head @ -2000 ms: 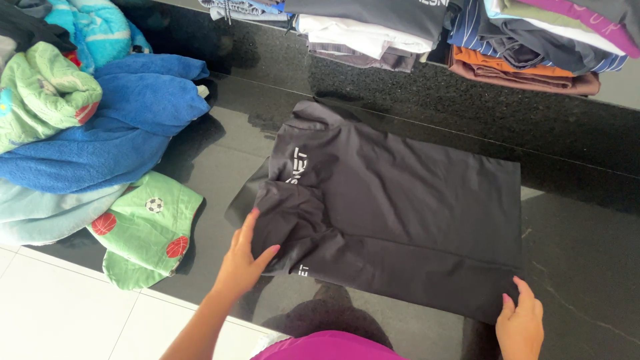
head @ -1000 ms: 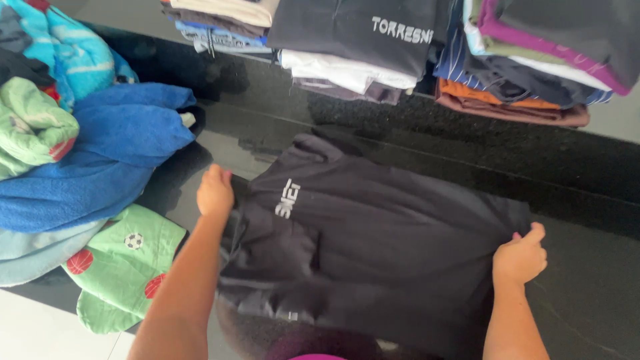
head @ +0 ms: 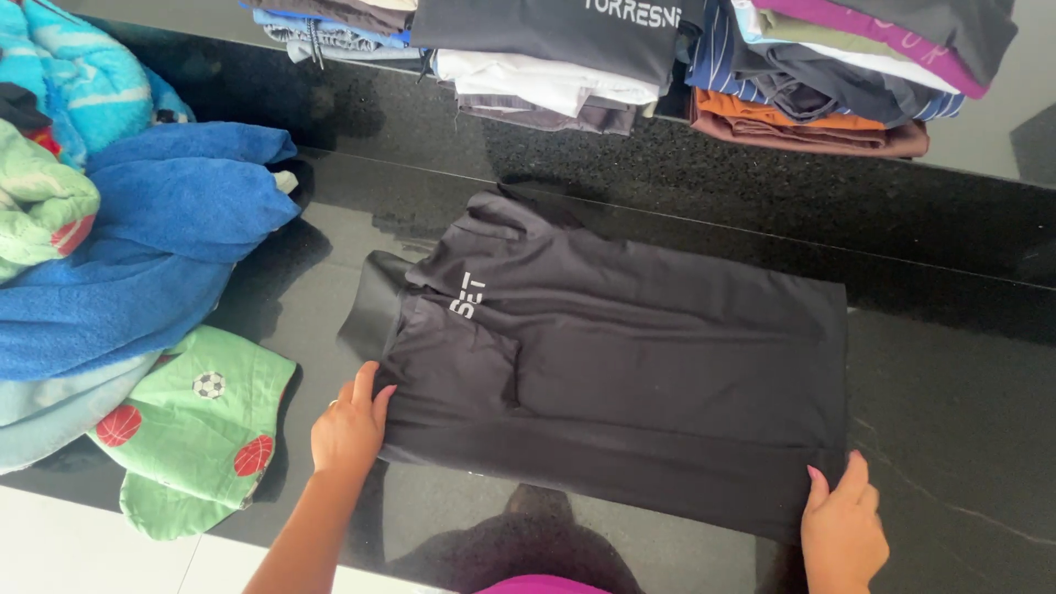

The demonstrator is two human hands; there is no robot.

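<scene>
A black shirt [head: 627, 355] with pale lettering lies on the dark stone surface, its collar [head: 371, 301] toward the left. One side is folded inward lengthwise, and some wrinkles cross the fabric. My left hand [head: 353, 421] pinches the near edge just below the collar, thumb and fingers on the cloth. At the hem's near right corner, my right hand [head: 843, 520] holds the fabric between thumb and fingers.
Blue towels [head: 165, 239] and a green cloth with ball prints [head: 210, 412] are heaped at the left. Folded clothes [head: 561, 78] and another stack with orange and brown pieces [head: 808, 132] rest on the raised ledge behind.
Both hands have moved lower in view with the near side of the shirt. The shirt lies flatter, its collar showing at the left, and my left hand has come down from beside it.
</scene>
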